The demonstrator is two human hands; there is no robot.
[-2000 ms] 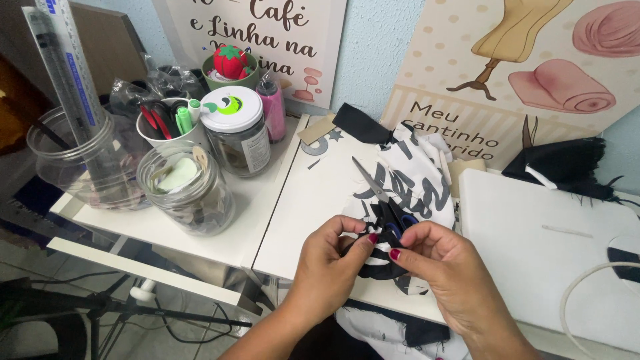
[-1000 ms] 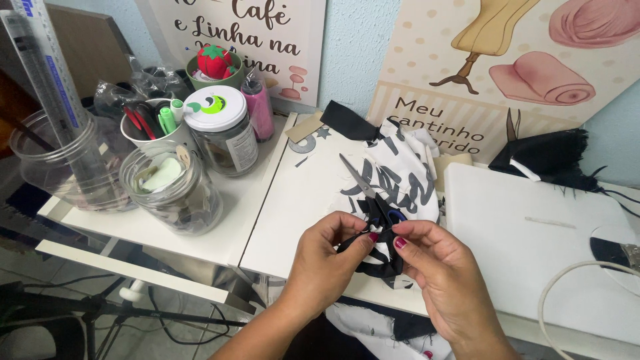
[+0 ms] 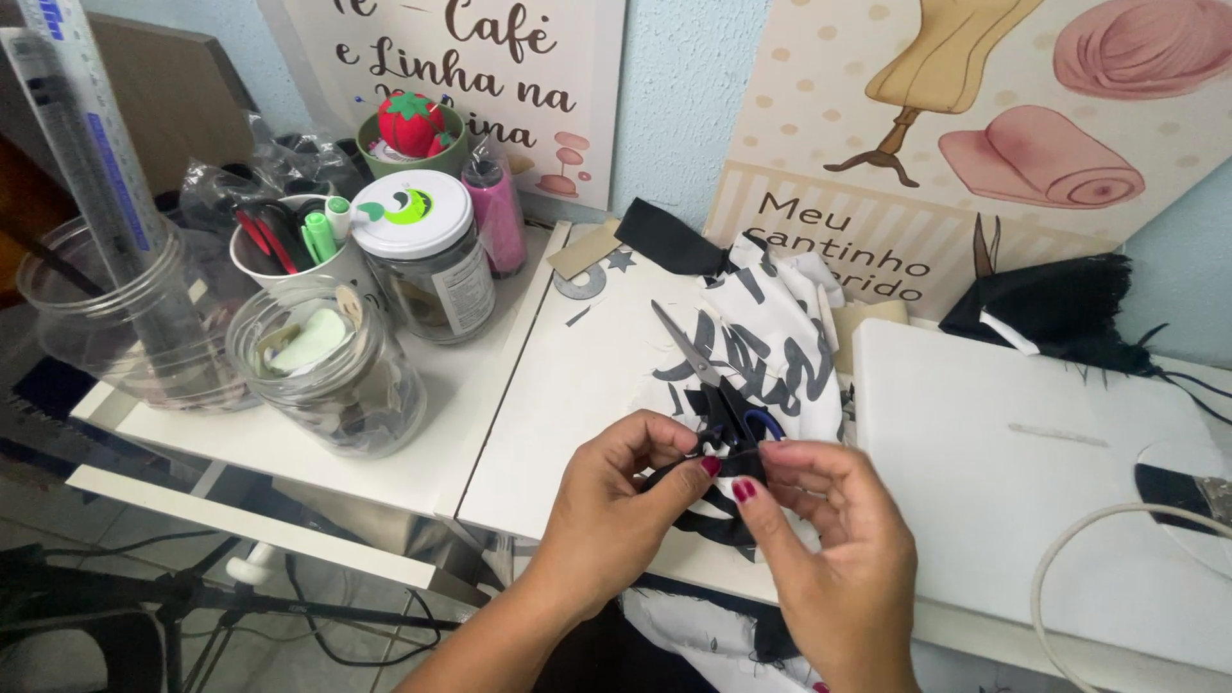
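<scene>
My left hand (image 3: 626, 496) pinches a strip of black fabric (image 3: 712, 525) between thumb and forefinger. Close beside it, my right hand (image 3: 833, 525) has its thumb and forefinger at the same fabric's right end; whether they grip it is hard to tell. Scissors (image 3: 707, 371) with dark blue and black handles lie just beyond the fingertips, blades pointing up and left. They rest on white fabric printed with black lettering (image 3: 756, 327), which is bunched on the white table. The small part between my fingertips is partly hidden.
Glass jars, one with a white lid (image 3: 414, 207), a cup of pens (image 3: 289, 241) and a tomato pincushion (image 3: 411, 123) stand at left. A white sewing machine (image 3: 1020, 462) is at right, with black cloth (image 3: 1044, 308) behind it. More fabric (image 3: 693, 626) hangs below the table edge.
My right thumb and forefinger have moved slightly apart since a second ago. My left hand stays at the black fabric, and the scissors remain lying on the printed cloth.
</scene>
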